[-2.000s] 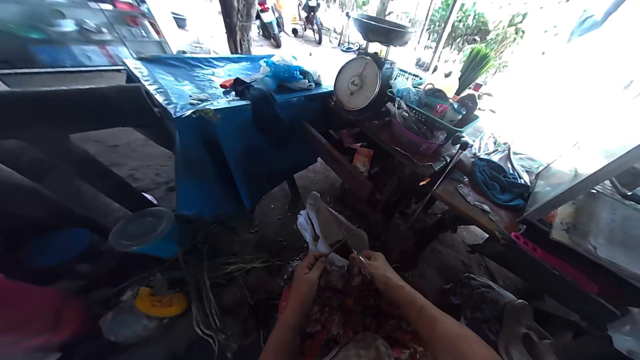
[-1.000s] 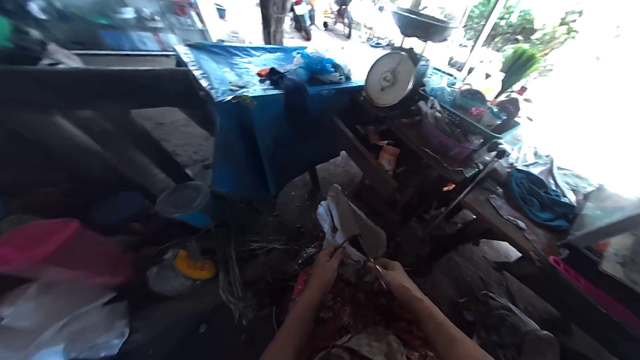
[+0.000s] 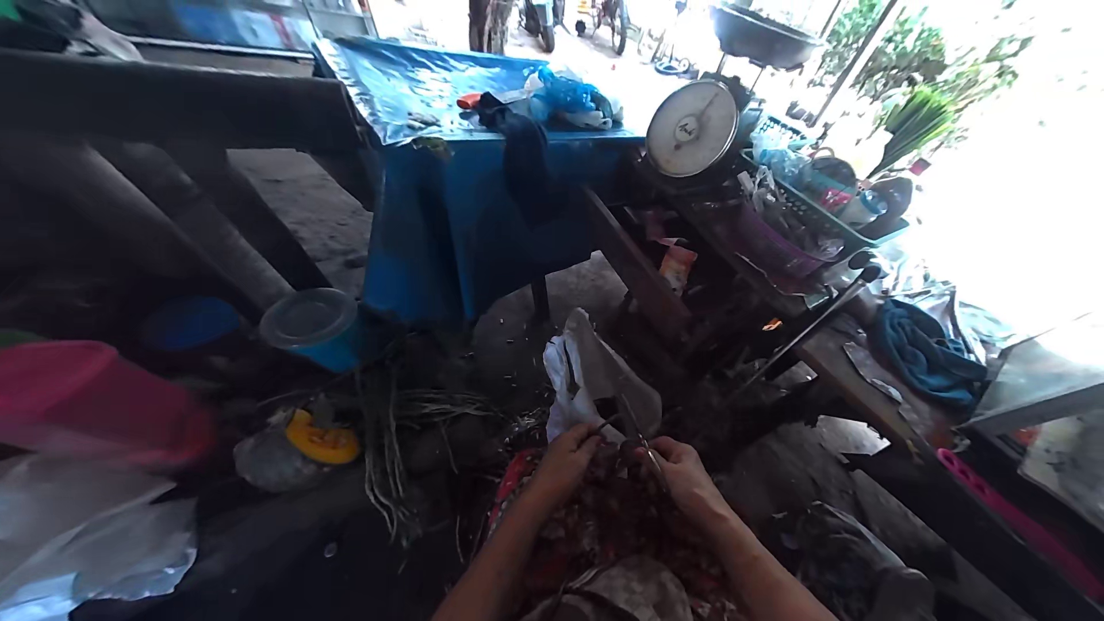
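My left hand [image 3: 567, 457] is closed on a thin dark item, too small to name, at the near edge of a pale sheet or bag [image 3: 608, 366]. Across from it, my right hand [image 3: 681, 470] grips a slim knife [image 3: 639, 429], its blade pointing up and away over the pale material. The two hands are close together above my lap, where red patterned cloth [image 3: 595, 535] shows. What exactly lies between the fingertips is dark and hard to tell.
A blue-covered table [image 3: 448, 207] stands ahead, with a dial scale [image 3: 693, 129] at its right. Baskets [image 3: 815, 207] and a wooden bench [image 3: 854, 375] are on the right. A lidded tub [image 3: 312, 332], a cut pumpkin piece [image 3: 322, 438] and a pink basin [image 3: 95, 401] sit at left.
The view has turned left, bringing more of the pink basin and a plastic sheet into sight. Both hands stay close together at the pale material.
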